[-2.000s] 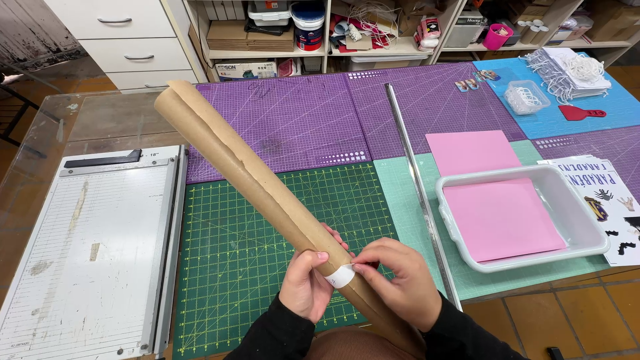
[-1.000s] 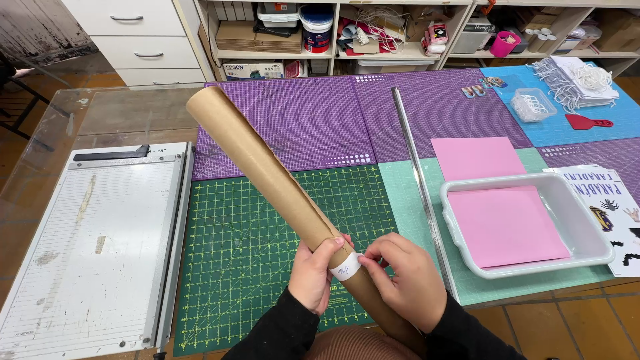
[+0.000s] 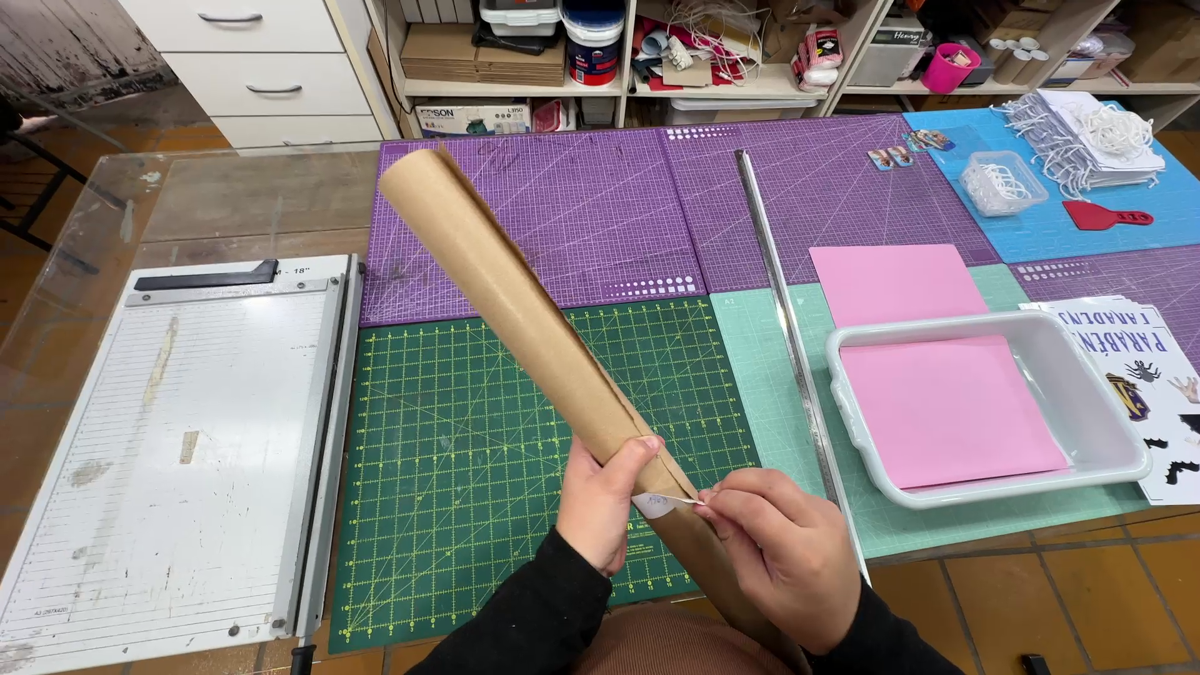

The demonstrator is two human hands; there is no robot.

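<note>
A long roll of brown kraft paper [image 3: 525, 319] slants across the green cutting mat [image 3: 422, 450], its far end raised and its lower end near my body. My left hand [image 3: 605, 497] is wrapped around the roll, thumb on top. Just below that thumb a white paper label [image 3: 660, 504] with handwriting lies against the roll, its right end lifted. The fingertips of my right hand [image 3: 778, 544] pinch this lifted end at the roll's right side.
A paper trimmer [image 3: 178, 450] is at left. To the right lie a metal ruler [image 3: 783, 300] and a white plastic tray [image 3: 994, 492] with pink sheets. Farther back are a red scraper [image 3: 1106, 216], a small plastic box [image 3: 1003, 185] and stacked white corded items [image 3: 1078, 141]. Shelves stand behind.
The label lay against the roll one second ago; now its right end stands away from the paper in my right fingers. The roll has turned somewhat in my left hand.
</note>
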